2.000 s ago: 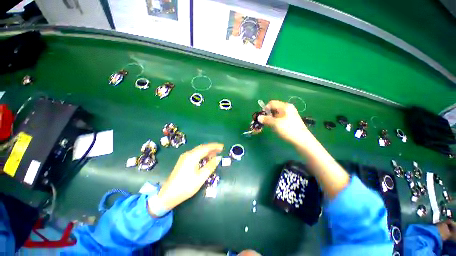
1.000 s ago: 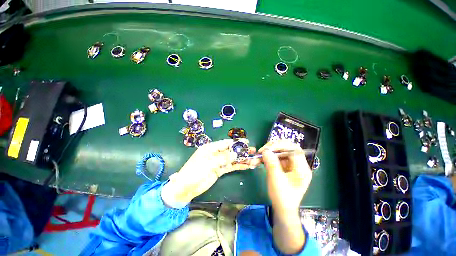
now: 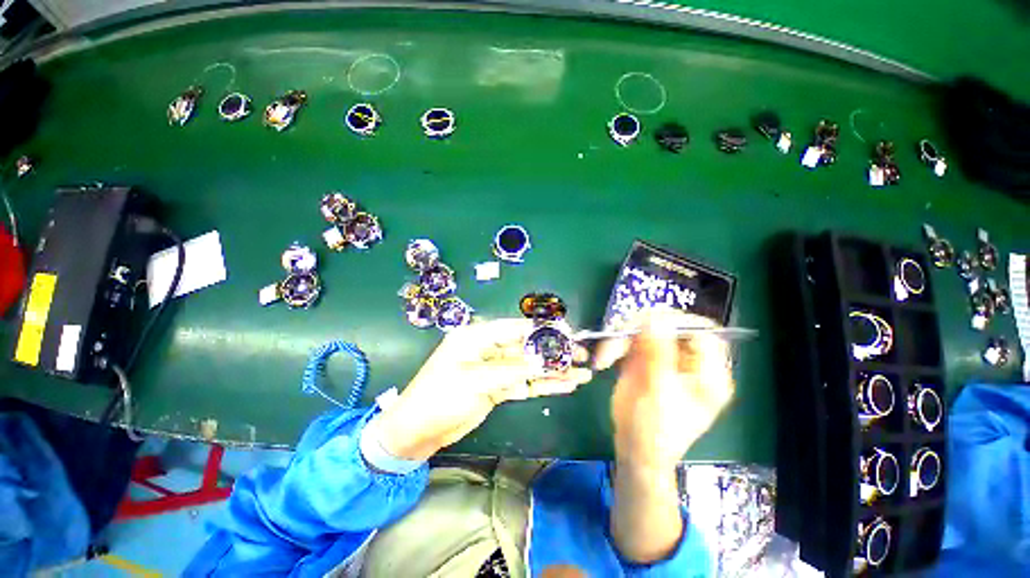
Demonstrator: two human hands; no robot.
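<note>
My left hand [image 3: 469, 378] holds a smartwatch half-assembly [image 3: 550, 348] face up at its fingertips. Its coppery-brown disc [image 3: 543, 306] is hinged out on the far side. My right hand [image 3: 669, 378] grips thin metallic tweezers [image 3: 723, 331] lying level, their tip at the right edge of the watch body. Whether the tip carries anything is too small to tell. A black parts box [image 3: 703, 282] with small white pieces stands just beyond my right hand, which partly hides its near side.
Watch half-assemblies [image 3: 436, 279] and a watch case [image 3: 512, 243] lie beyond my left hand. A black foam tray [image 3: 804, 373] with watch cases stands at right. A black unit [image 3: 85, 288] and white slip [image 3: 201, 265] are at left, a blue coiled cord [image 3: 335, 373] nearer.
Two seconds ago my hands were apart over the belt; they came together by one second ago. Since then the right hand has moved slightly right, and the tweezers lie more level.
</note>
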